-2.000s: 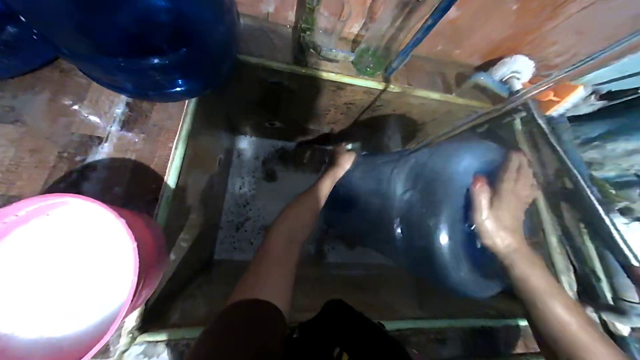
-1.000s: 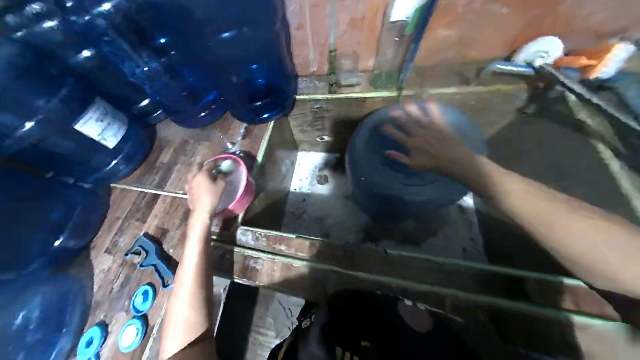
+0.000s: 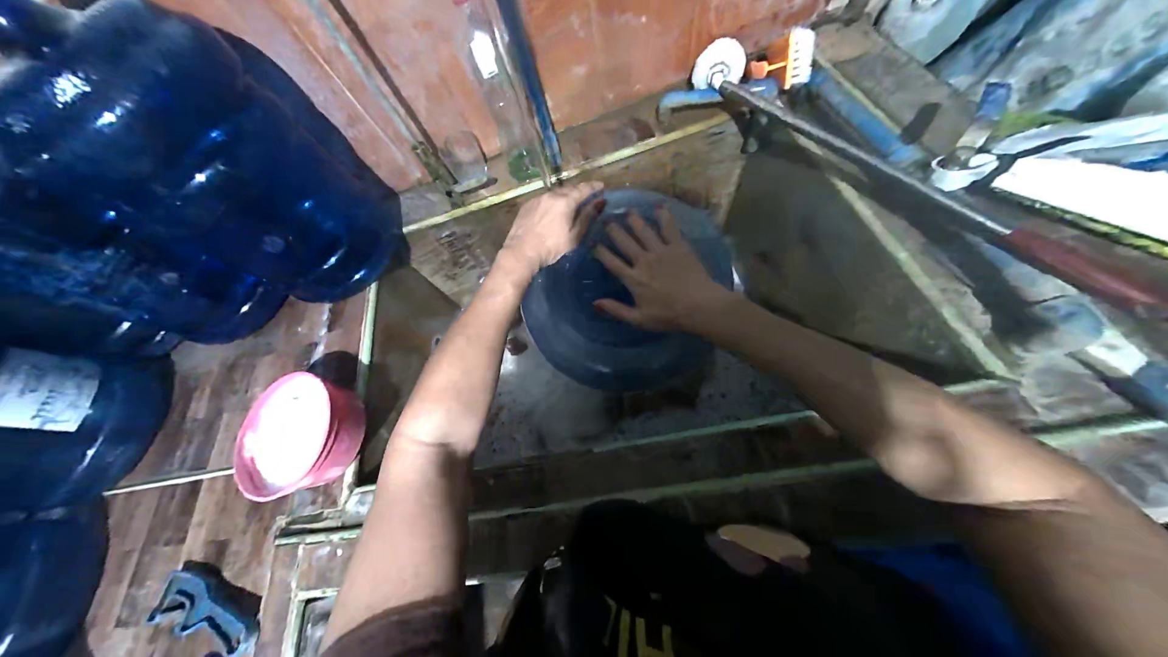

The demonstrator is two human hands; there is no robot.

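Observation:
A large blue plastic water jug (image 3: 584, 319) stands in a tiled basin (image 3: 776, 265), its round base facing up. My left hand (image 3: 554, 224) rests on the jug's far left edge, the fingertips partly hidden from me. Spread flat on the base is my right hand (image 3: 662, 274), fingers apart. The jug's neck is hidden below its body. Shallow, dirty-looking water with specks lies on the basin floor around it.
Several blue water jugs (image 3: 182, 164) crowd the left ledge. Nearer are a pink tub (image 3: 342, 433) with whitish contents and a blue plastic handle (image 3: 205, 607). A long-handled brush (image 3: 849, 146) crosses the basin's right corner beside an orange brush (image 3: 785, 64).
The jug lay on its side two seconds ago and now stands base up. My left hand has left the pink tub and moved right to the jug. My right hand stays on the base.

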